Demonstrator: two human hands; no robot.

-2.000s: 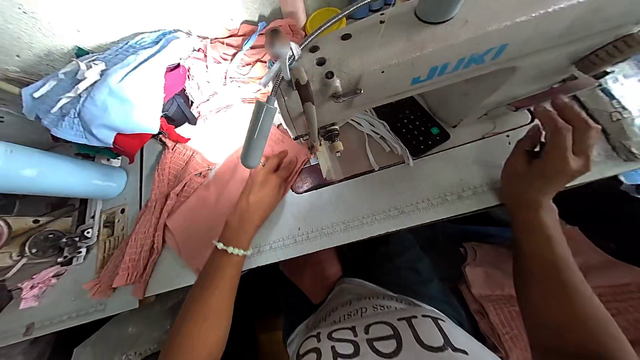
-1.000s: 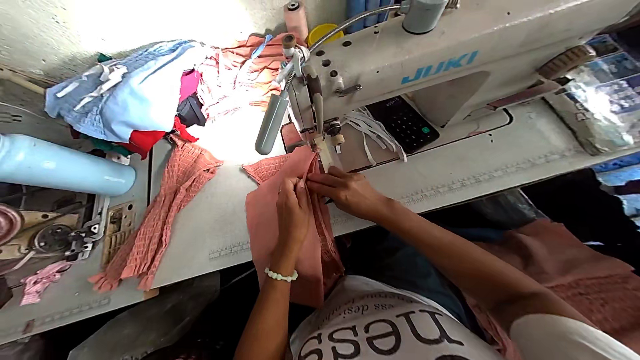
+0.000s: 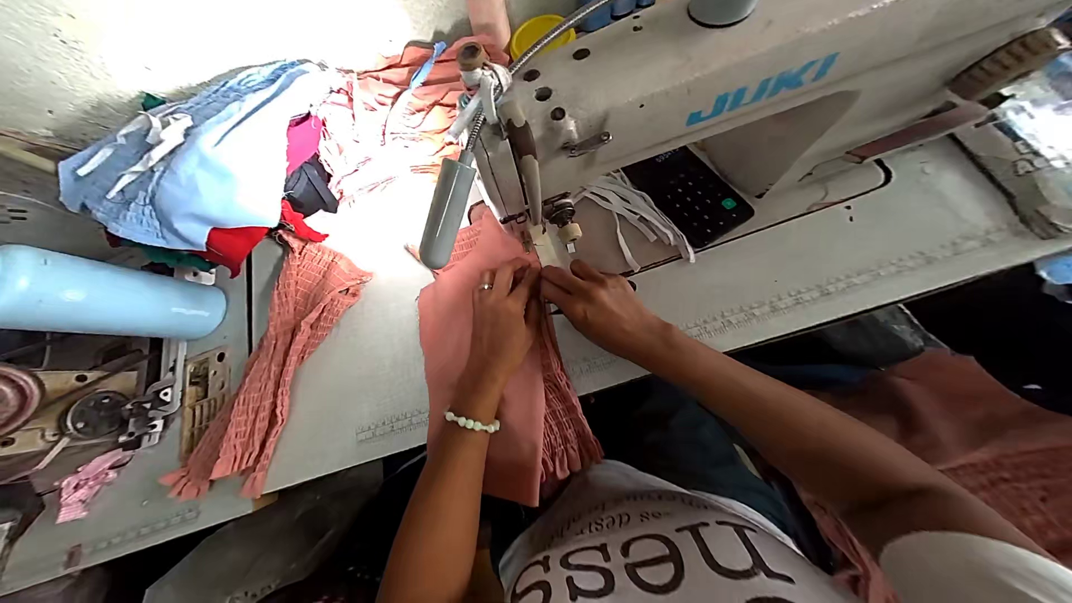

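Note:
A pink fabric piece [image 3: 452,327], plain on top with a shirred part [image 3: 565,419] along its right side, lies at the needle area of a Juki sewing machine [image 3: 754,92] and hangs over the table edge. My left hand [image 3: 502,314], with a ring and a beaded bracelet, grips the cloth just in front of the presser foot. Close beside it, my right hand [image 3: 603,306] pinches the same cloth's right edge at the foot. The foot itself is partly hidden by the cloth and machine head. A grey lamp [image 3: 448,209] hangs left of the needle.
A shirred pink strip [image 3: 289,360] lies left on the table. Behind it are a blue garment [image 3: 201,167] and more pink cloth [image 3: 402,109]. White strips [image 3: 632,209] and a black calculator [image 3: 691,197] lie under the machine arm. A light-blue cylinder [image 3: 109,293] is at far left.
My right hand has come from the handwheel side to the cloth at the needle. My left hand now grips the cloth's edge rather than lying on it. The cloth now hangs toward my lap.

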